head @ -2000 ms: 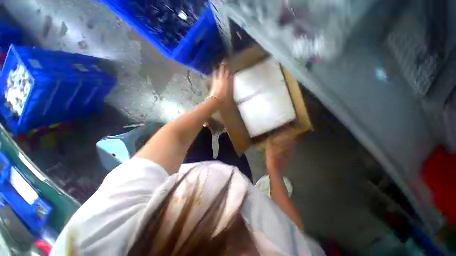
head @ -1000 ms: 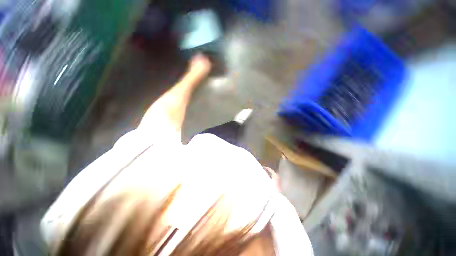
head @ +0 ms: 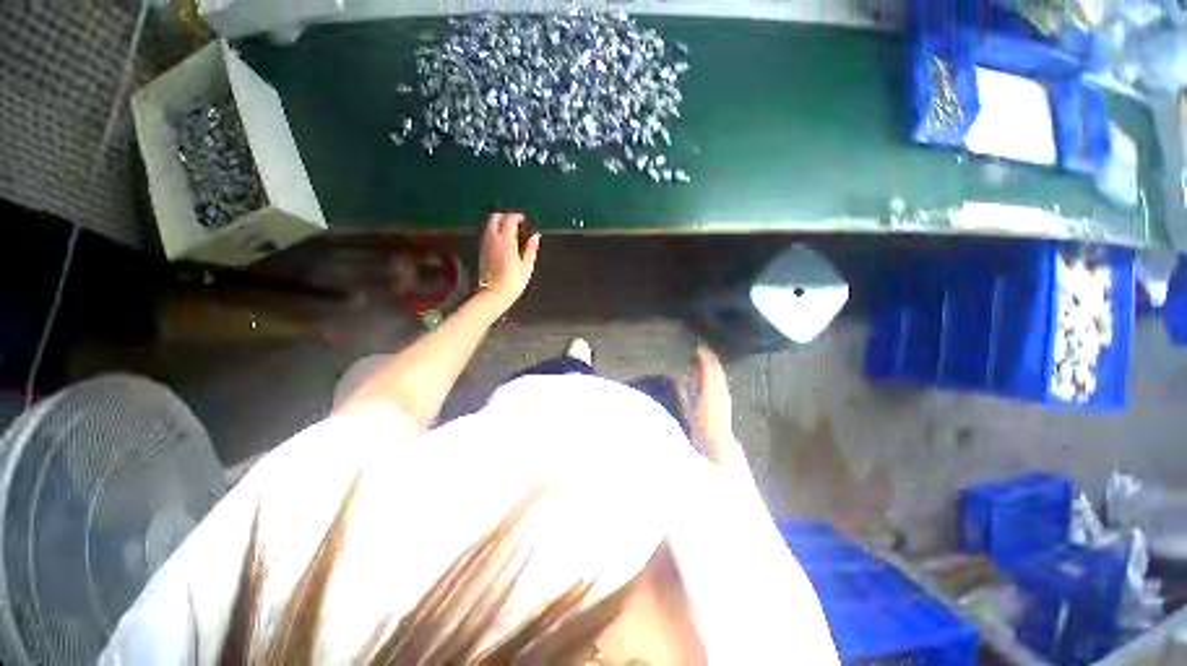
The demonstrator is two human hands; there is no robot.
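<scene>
A loose heap of small shiny metal parts (head: 553, 85) lies on the green bench top (head: 358, 143). My left hand (head: 505, 260) is at the bench's front edge, below the heap, with its fingers slightly curled; a small dark spot shows by the fingers and I cannot tell whether it is held. My right hand (head: 709, 401) is low beside my body, away from the bench, fingers extended, with nothing visible in it. An open cream box (head: 280, 156) with dark metal parts inside stands at the left end of the bench.
Blue bins (head: 946, 98) with metal parts and white card stand at the bench's right. A large blue bin (head: 963, 319) of white parts is below it. A light stool (head: 799, 294) is in front of the bench. A white fan (head: 111, 520) stands at left; more blue bins (head: 866, 605) are lower right.
The view has turned from the carton and floor bins to the bench. Both hands have left the carton with the white tray; my left hand is now at the bench edge.
</scene>
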